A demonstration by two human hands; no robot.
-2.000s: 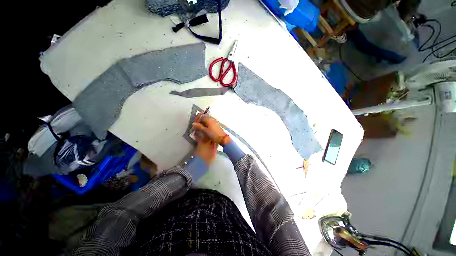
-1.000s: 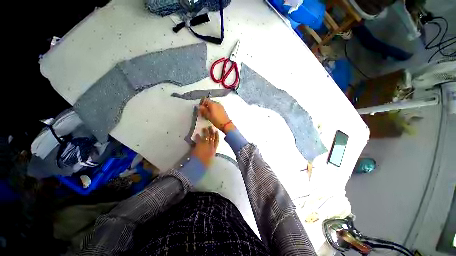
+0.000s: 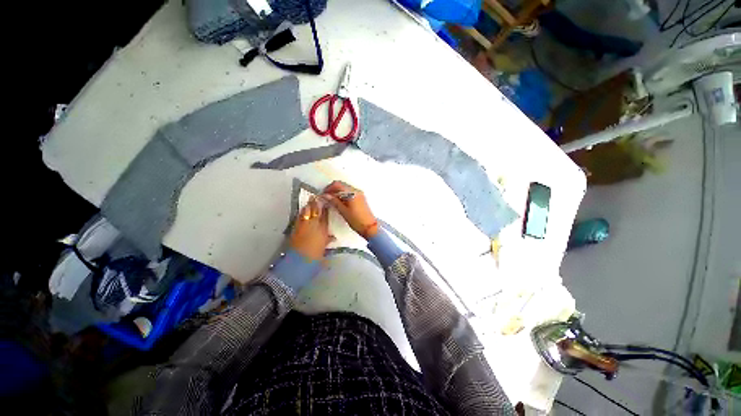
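A white curved paper pattern (image 3: 337, 231) lies on grey cloth whose border (image 3: 297, 213) shows around it. My left hand (image 3: 310, 233) lies on the pattern's upper end, fingers pointing away from me, holding nothing. My right hand (image 3: 351, 208) is just to its right at the pattern's edge and holds a thin pen (image 3: 344, 195) in its fingers. The middle of the pattern and cloth is partly hidden by my hands and sleeves.
Curved grey cloth pieces lie beyond on the left (image 3: 219, 115) and right (image 3: 435, 154). Red-handled scissors (image 3: 334, 118) and a dark strip (image 3: 299, 157) lie between them. A phone (image 3: 537, 210) and an iron (image 3: 569, 348) are at the right edge. A blue-grey bundle (image 3: 231, 20) is at the far left.
The view has shifted, moving the table items left. My right hand has come back from the pattern's far tip to its right edge, near my left hand, which has moved up the pattern.
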